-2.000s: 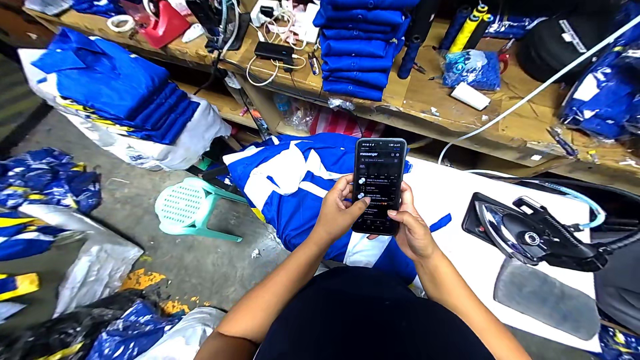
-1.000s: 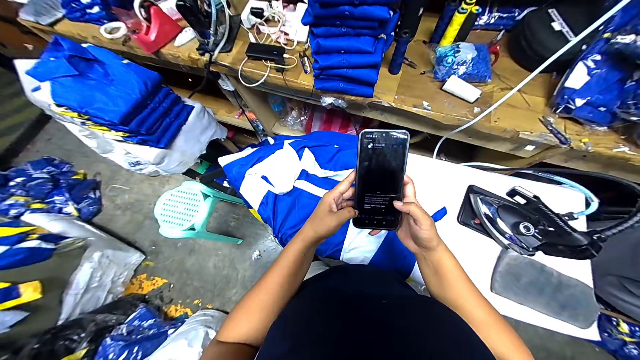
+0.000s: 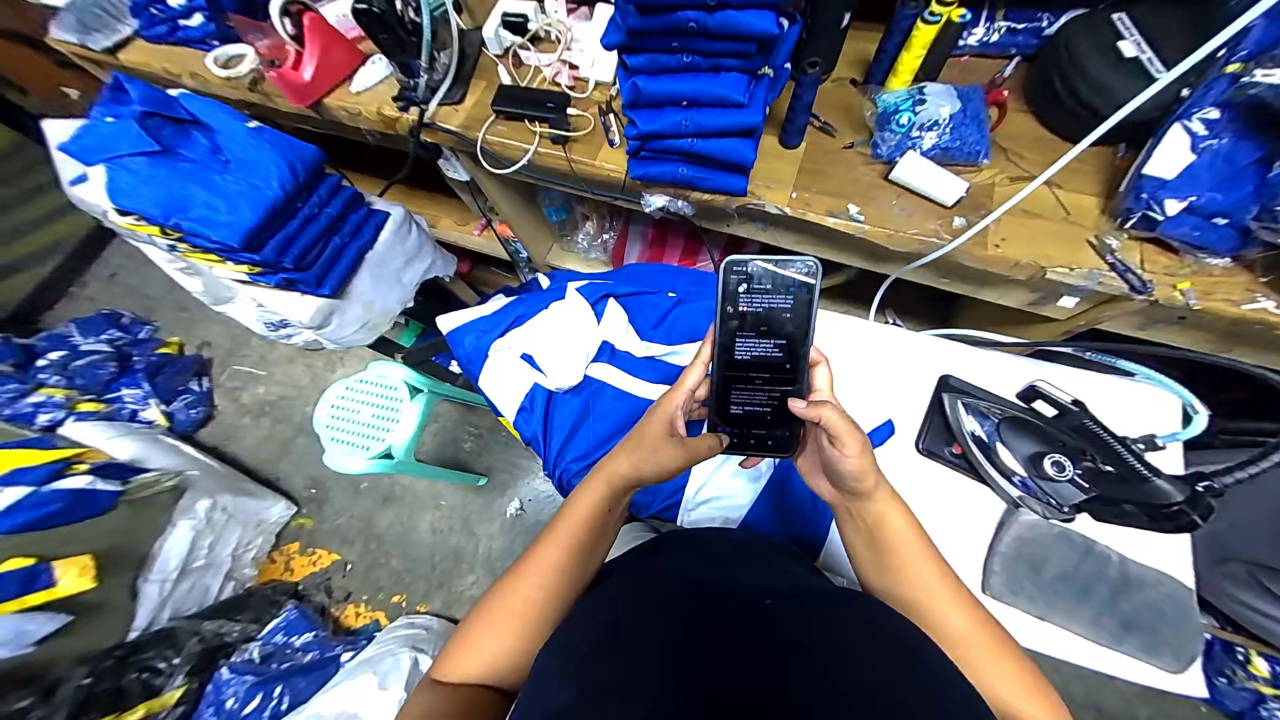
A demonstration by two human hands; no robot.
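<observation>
A smartphone (image 3: pixel 762 350) with a dark screen of small text is held upright between my two hands. My left hand (image 3: pixel 672 425) grips its left edge, the thumb over the lower left of the screen. Along the right edge is my right hand (image 3: pixel 832 432), its thumb at the lower right side. Beneath the phone and hands lies a blue and white garment (image 3: pixel 600 350), spread over the white-covered ironing surface (image 3: pixel 890 360). A steam iron (image 3: pixel 1060 455) rests on a dark plate to the right, above a grey pad (image 3: pixel 1095 585).
A wooden workbench (image 3: pixel 1010 225) across the back holds folded blue shirts (image 3: pixel 695 95), chargers with cables, and thread cones (image 3: pixel 915 45). More folded shirts (image 3: pixel 210 175) are stacked at left. A mint plastic stool (image 3: pixel 370 420) stands on the floor near bagged garments (image 3: pixel 100 370). A pale hose crosses the bench.
The phone's screen has changed from a list, through a mostly dark view, to a page of message text. Both hands still hold the phone, and my left thumb has shifted lower on it.
</observation>
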